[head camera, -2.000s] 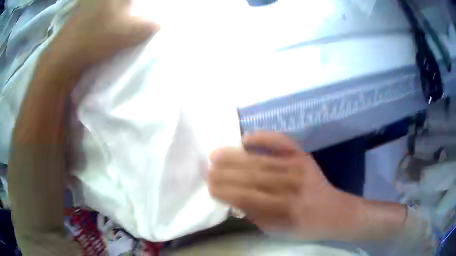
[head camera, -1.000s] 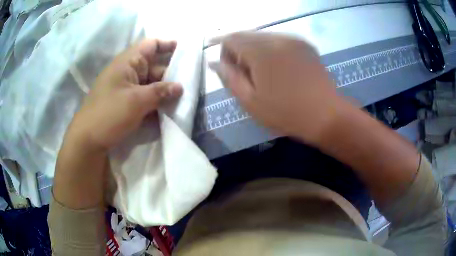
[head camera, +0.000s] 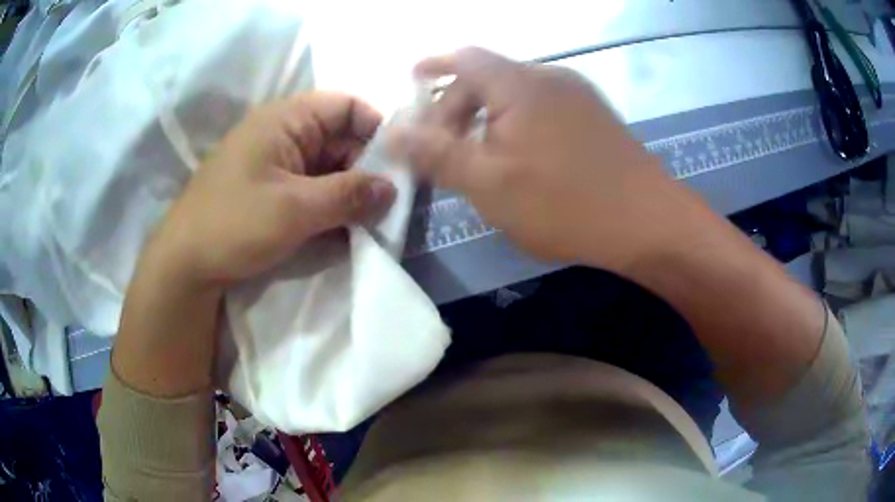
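Note:
The off-white garment (head camera: 334, 343) lies over the table's front edge, with one part hanging in a fold and a larger heap on the left. My left hand (head camera: 275, 186) pinches the folded edge between thumb and fingers. My right hand (head camera: 530, 147) is just right of it, with its fingertips closed on the upper end of the same edge. The right fingers are blurred. The cloth behind the hands is washed out by bright light, so its outline is hidden there.
A grey ruler band (head camera: 726, 142) runs along the front of the white table (head camera: 687, 69). Black-handled scissors (head camera: 837, 98) and a thin green tool (head camera: 856, 54) lie at the right edge. A red basket with scraps (head camera: 309, 466) is below left. Grey-white cloth pieces (head camera: 868, 284) are at the lower right.
Since two seconds ago my right hand has moved up from the table's front edge to the cloth. In the last second it has closed on the cloth edge, and my left hand has shifted slightly right.

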